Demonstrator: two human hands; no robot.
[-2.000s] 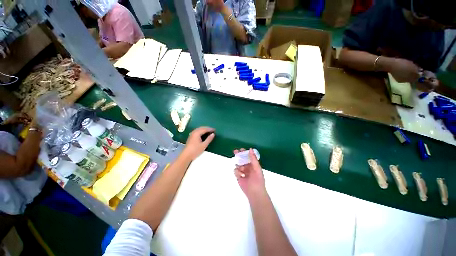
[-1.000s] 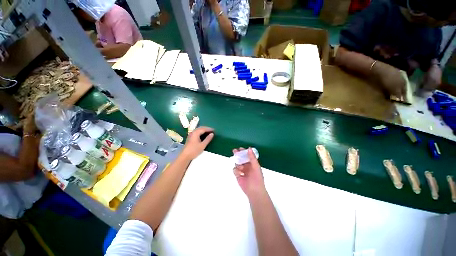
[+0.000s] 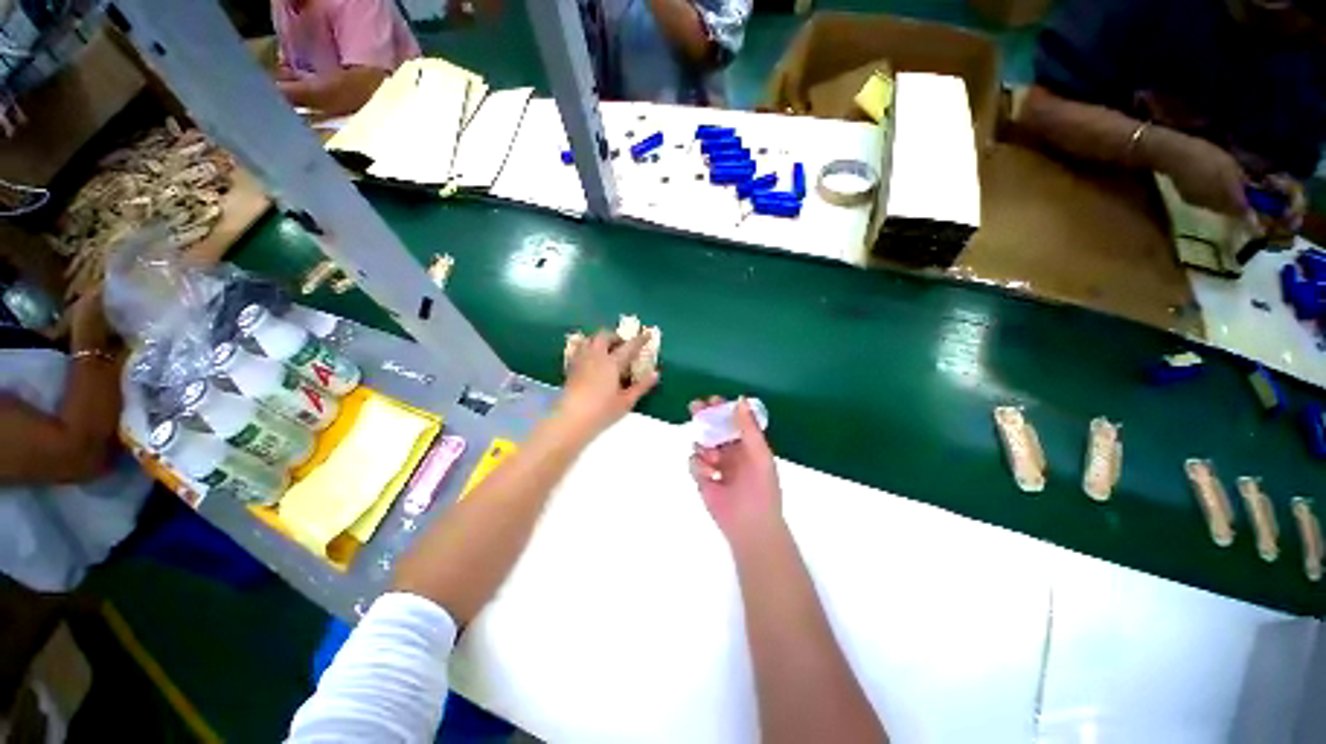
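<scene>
My left hand (image 3: pixel 604 381) is over the near side of the green belt, its fingers on tan housings (image 3: pixel 640 346); whether the fingers grip one is hard to tell. Another tan piece shows beside the fingers, partly hidden. My right hand (image 3: pixel 737 462) is raised above the edge between the belt and the white worktop sheet, palm up, closed around a small translucent white glue bottle (image 3: pixel 721 423). More tan housings (image 3: pixel 1021 448) lie spaced in a row on the belt to the right.
The green belt (image 3: pixel 844 364) crosses ahead. A grey metal post (image 3: pixel 313 189) rises at left, near labelled bottles (image 3: pixel 276 393), yellow papers (image 3: pixel 349 472) and a pink object (image 3: pixel 434 475). Across the belt are blue cylinders (image 3: pixel 727 157), a tape roll (image 3: pixel 846 180), stacked sheets (image 3: pixel 928 160) and people.
My left hand has reached forward onto the tan housings, which came along the belt from the left. The row at right has moved further right. My right hand still holds the bottle.
</scene>
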